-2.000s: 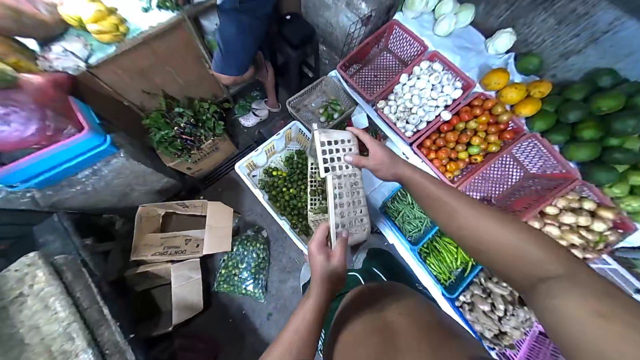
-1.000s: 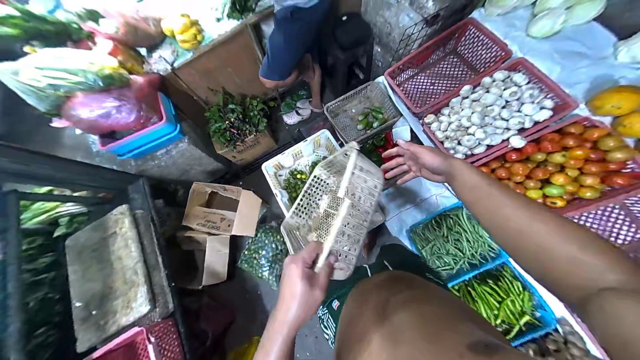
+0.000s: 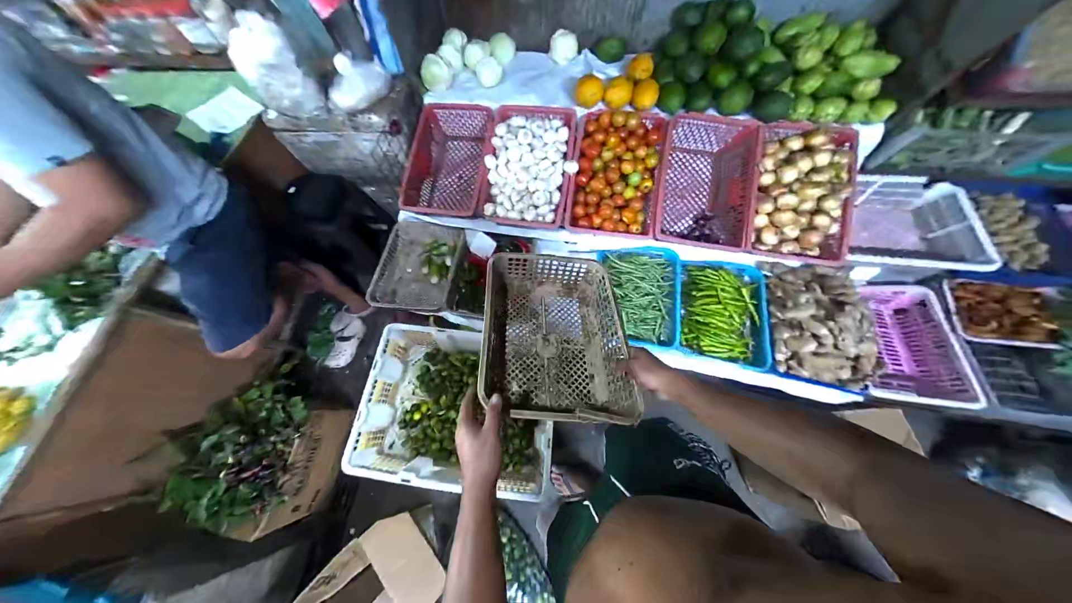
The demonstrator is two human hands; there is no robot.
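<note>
Between both hands I hold a dirty beige plastic basket [image 3: 548, 335], its open side facing me and nothing in it but grime. My left hand [image 3: 480, 435] grips its lower left corner, thumb on the rim. At its right side, my right hand [image 3: 653, 373] holds the edge, fingers partly hidden. Under and left of it, a white plastic crate [image 3: 368, 444] on the floor holds small green citrus fruits [image 3: 444, 394]. Right beside the basket are a blue basket of green beans [image 3: 641, 293] and one of green chili peppers [image 3: 718, 314].
Red crates hold garlic [image 3: 528, 167], tomatoes [image 3: 615, 172] and onions [image 3: 800, 193]. Ginger [image 3: 821, 322] and a purple basket [image 3: 921, 347] are farther right. A grey basket [image 3: 410, 272] stands left. A person [image 3: 167, 193] is at the far left, near a box of leafy vegetables [image 3: 251, 461]. Cardboard [image 3: 402, 553] lies below.
The beige basket was tilted on edge with my right hand off it a second ago; now both hands hold it, its inside facing me. The view has swung to the right.
</note>
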